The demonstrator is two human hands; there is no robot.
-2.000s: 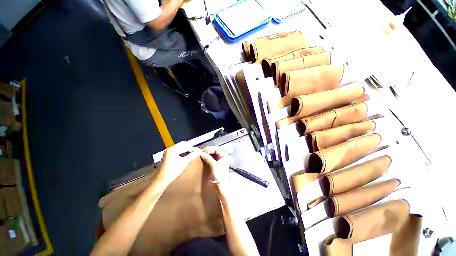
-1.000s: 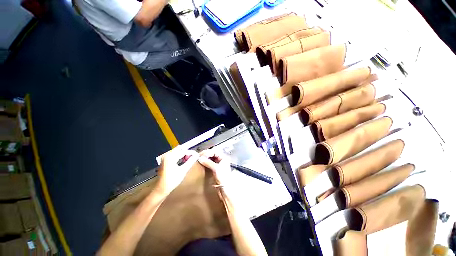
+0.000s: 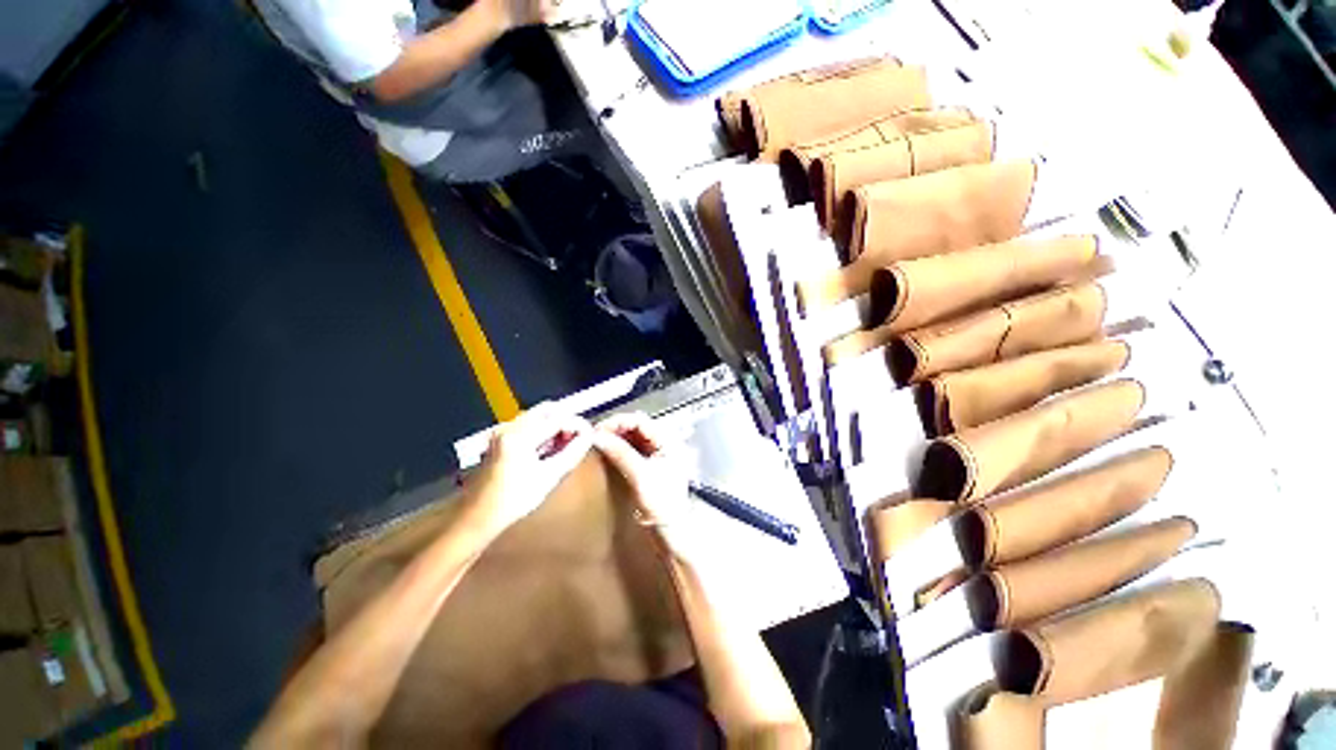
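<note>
A large brown bag body panel (image 3: 513,601) lies over the work board in front of me, its upper edge at my fingers. My left hand (image 3: 531,457) and my right hand (image 3: 633,462) meet fingertip to fingertip at that edge, fingers closed on it. A small reddish spot shows at the left fingers; I cannot tell what it is. A black pen or marking tool (image 3: 744,513) lies on the white sheet (image 3: 784,579) to the right of my right hand.
A row of brown rolled bag pieces (image 3: 1048,418) stands along the white bench (image 3: 1275,528) at right. A blue tray (image 3: 703,73) is at the far bench end. A seated person (image 3: 425,73) works at upper left. A yellow line (image 3: 447,293) crosses the dark floor.
The view has shifted slightly back and forth. My hands stay together at the panel's edge, with only small finger movements. The pen stays on the white sheet.
</note>
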